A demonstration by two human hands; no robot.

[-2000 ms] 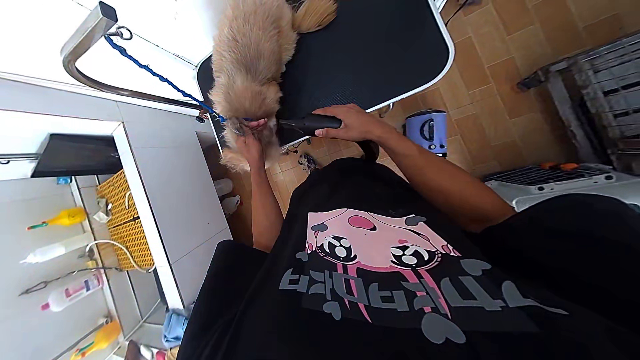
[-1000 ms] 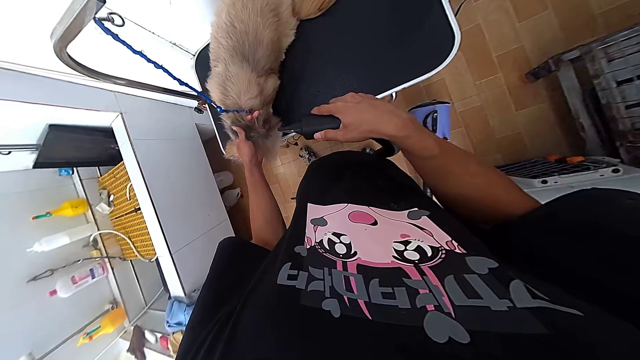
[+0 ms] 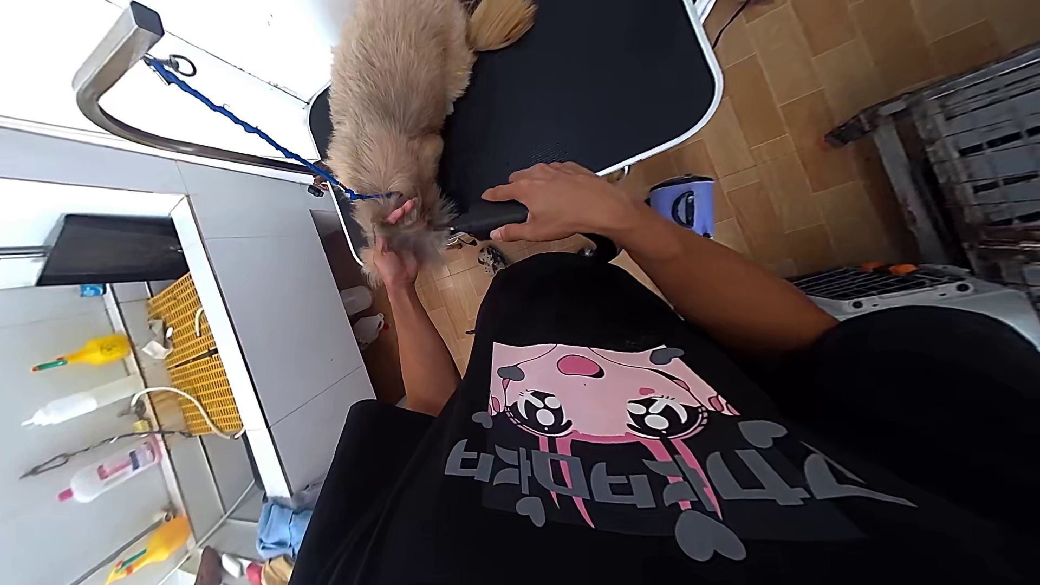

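Note:
A tan, long-haired dog stands on the black grooming table. My left hand is at the dog's head, its fingers partly buried in the fur and holding the head. My right hand grips a black handheld grooming tool, probably a clipper, whose front end points at the fur of the head; its tip is hard to see. A braided blue grooming loop runs from the metal grooming arm to the dog's neck.
A tiled tub wall stands at the left, with bottles such as a yellow one beyond it. A purple container is on the floor right of the table. A metal cage stands at the far right.
The dog's head has shifted slightly under my left hand. My right hand keeps the black tool beside the head, with its fingers less closely wrapped than before.

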